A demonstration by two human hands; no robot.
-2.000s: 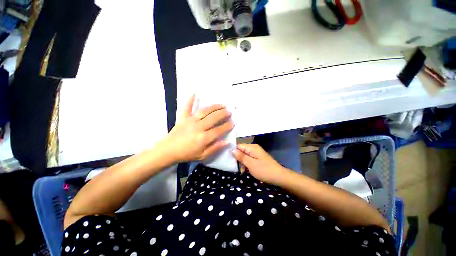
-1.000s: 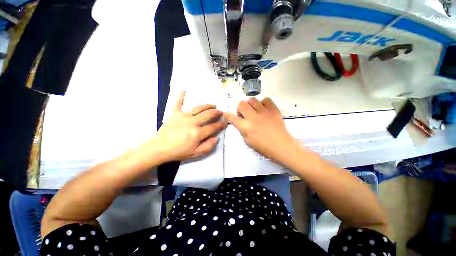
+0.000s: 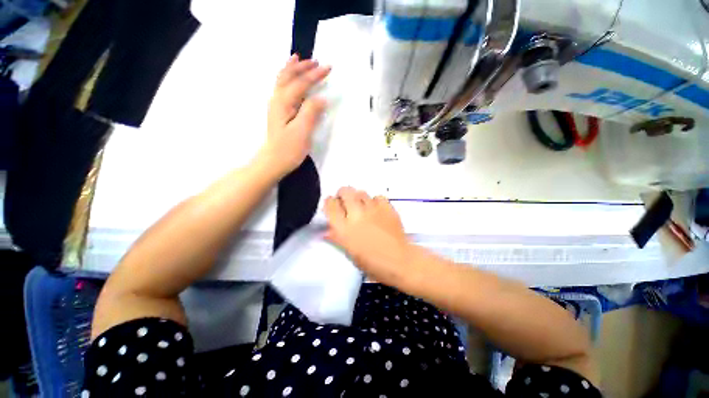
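The white-faced panel runs from beside the machine head down over the table's front edge, its near end blurred above the lap. My right hand grips it near the front edge. My left hand lies on its upper left part, fingers bent; whether they pinch it is unclear. A black fabric panel shows beneath and beside it. The industrial sewing machine stands at the upper right, and no fabric shows under its presser foot.
Black cut pieces and a large white piece lie at left. Scissors handles lie behind the machine arm. A black scrap and a reddish tool lie at right. A blue basket stands at lower left.
The white-faced panel has moved left, away from the needle area. My left hand has moved up and away, and my right hand down towards the lap. The view has shifted.
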